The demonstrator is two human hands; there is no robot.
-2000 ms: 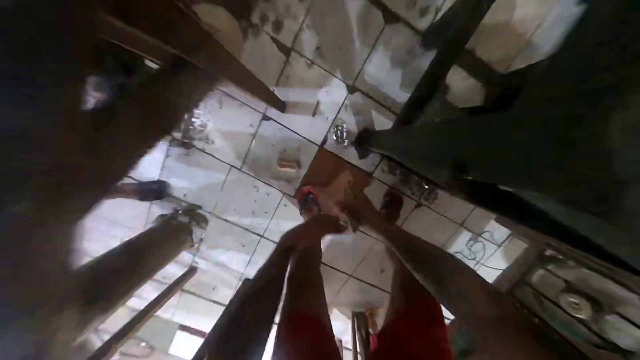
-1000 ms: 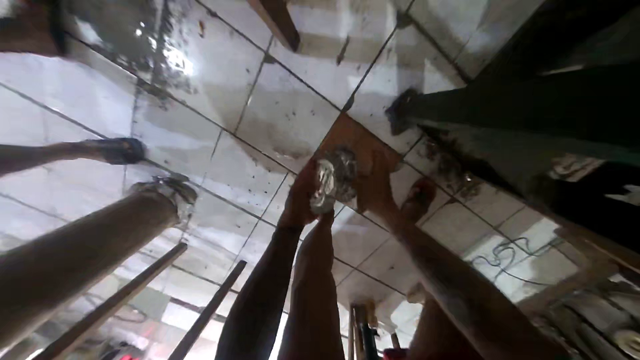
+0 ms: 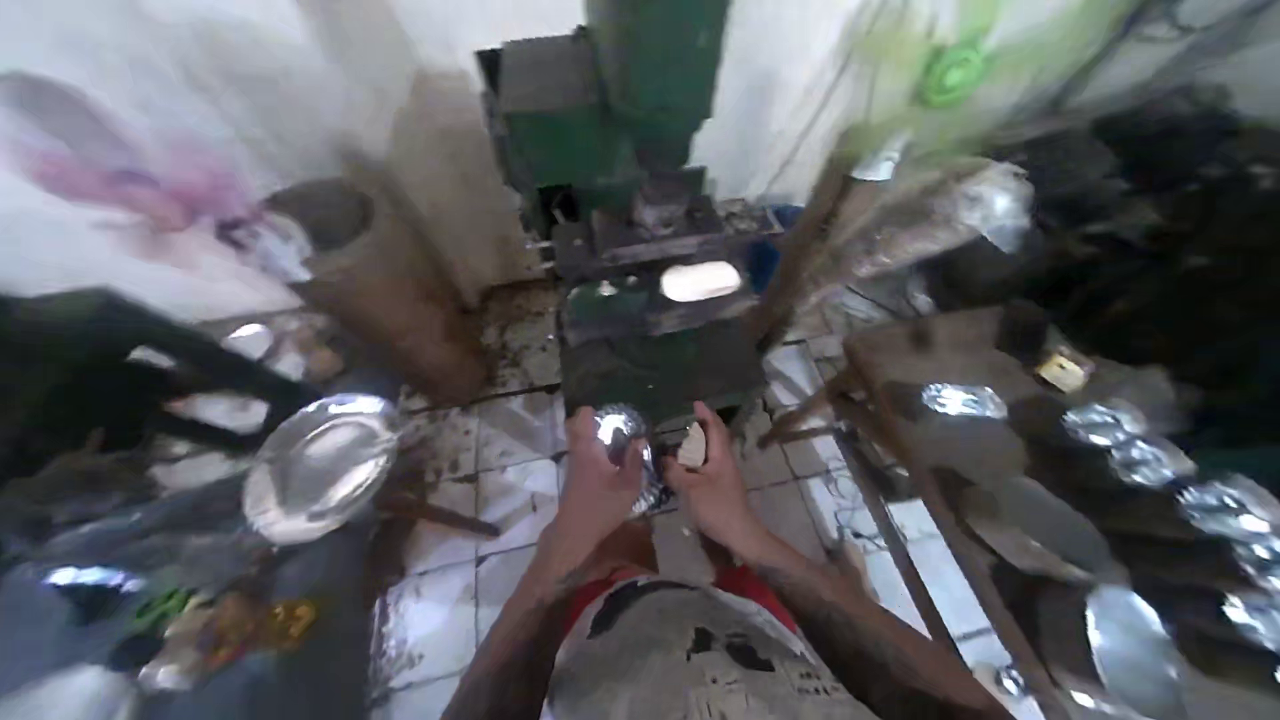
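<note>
My left hand [image 3: 605, 475] grips a shiny silver metal piece [image 3: 620, 428], thumb across its near face. Close beside it on the right, my right hand [image 3: 712, 480] holds a small pale block [image 3: 692, 446] between thumb and fingers; its material cannot be told. The lower part of the metal piece shows between the two hands. Both hands are low in front of my body, at the near edge of a green machine [image 3: 660, 365]. A white oblong shape [image 3: 700, 281] shows bright on the machine.
On the left, a round silver metal plate [image 3: 322, 468] rests on a dark, cluttered table. Behind it stands a tall brown cylinder [image 3: 400, 290]. At right, a wooden table [image 3: 915, 440] bears shiny metal pieces [image 3: 964, 400]. White floor tiles [image 3: 518, 430] lie below.
The view has swung up from the floor to the machine and tables. A second ago both hands were around the silver piece; now the right hand holds a pale block beside it.
</note>
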